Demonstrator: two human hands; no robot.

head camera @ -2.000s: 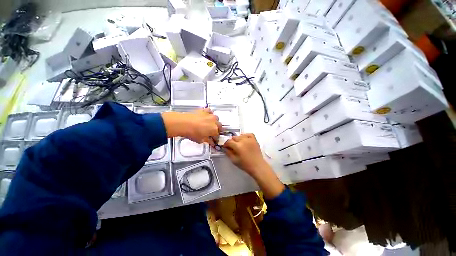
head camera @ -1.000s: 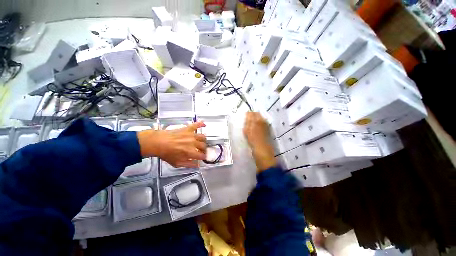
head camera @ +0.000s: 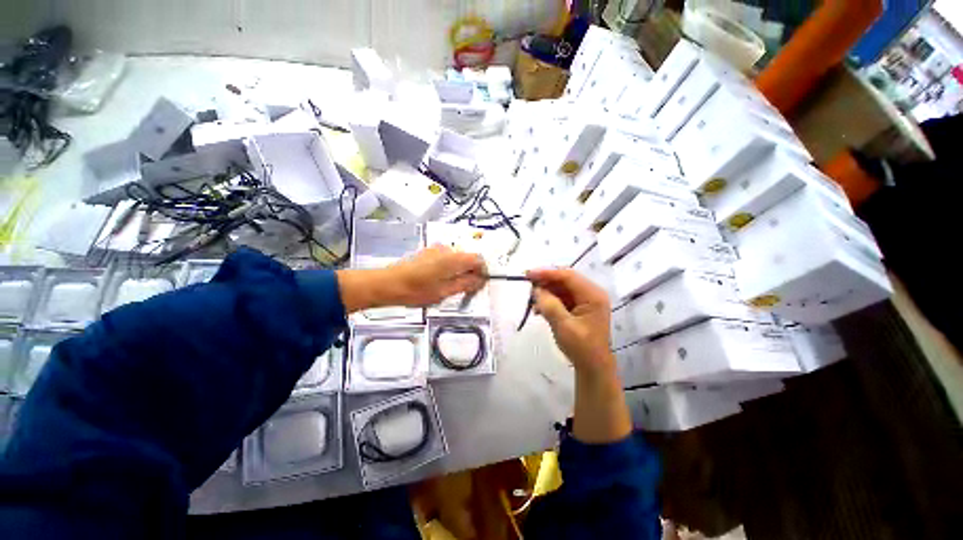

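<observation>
My left hand (head camera: pixel 449 276) and my right hand (head camera: pixel 570 306) hold a dark charging cable (head camera: pixel 508 277) between them, stretched short and straight above the box rows. A loose part of it hangs below my right fingers. Under my hands, an open box base (head camera: pixel 460 346) holds a white case with a dark cable looped around it. Nearer the table edge, a tilted box base (head camera: pixel 400 437) also holds a case and a coiled cable. The box bases to the left, such as one (head camera: pixel 386 359) beside them, show white cases or inserts with no cable seen.
A tangle of dark cables (head camera: pixel 227 216) and a heap of white lids (head camera: pixel 296 164) lie behind the rows. Tall stacks of closed boxes (head camera: pixel 729 353) with gold seals stand close on the right. Tape rolls (head camera: pixel 471 42) are by the wall.
My right hand has come back from the cables beside the box stacks and meets my left hand, which has left the box base. A cable is now held between them.
</observation>
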